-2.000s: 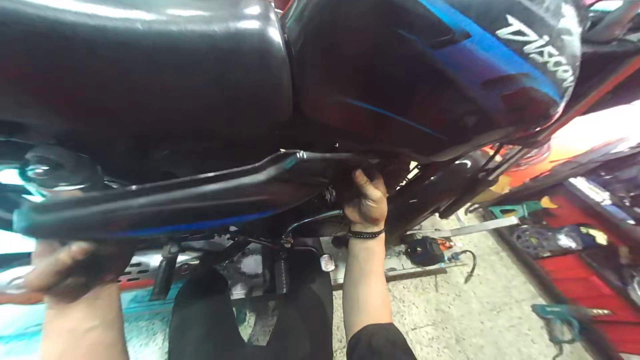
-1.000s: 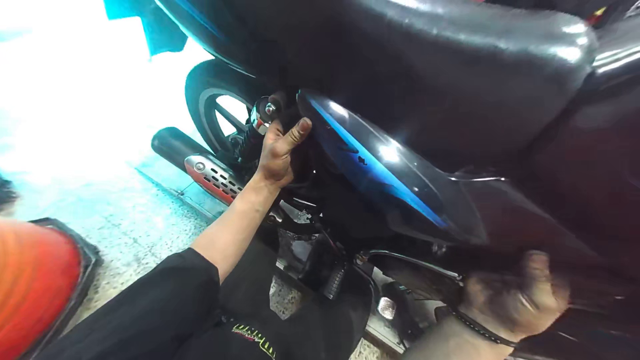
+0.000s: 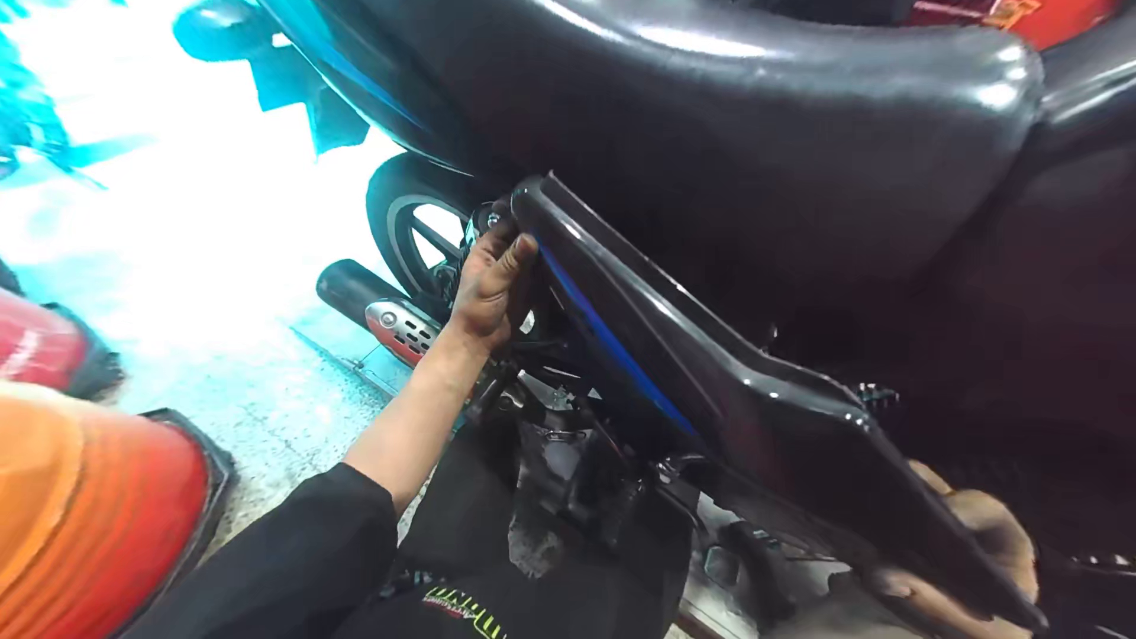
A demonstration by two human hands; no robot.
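Note:
A black plastic motorcycle side panel with a blue stripe slants across the middle, below the black seat. My left hand holds its upper left end, thumb on the near side and fingers partly hidden. My right hand grips the lower right end, with part of the palm behind the panel. The panel's upper edge stands away from the motorcycle body. Left of my left hand are the rear wheel and the exhaust muffler with its slotted silver heat shield.
Orange-red traffic cones with dark bases stand at the lower left on the speckled floor. My knees in dark trousers are close under the panel. A footrest and engine parts lie between my legs and the motorcycle.
The panel's upper edge has tipped away from the motorcycle body since one second ago, when it lay closer against it. Both hands still hold its ends. The view swung toward the rear wheel after the first frame.

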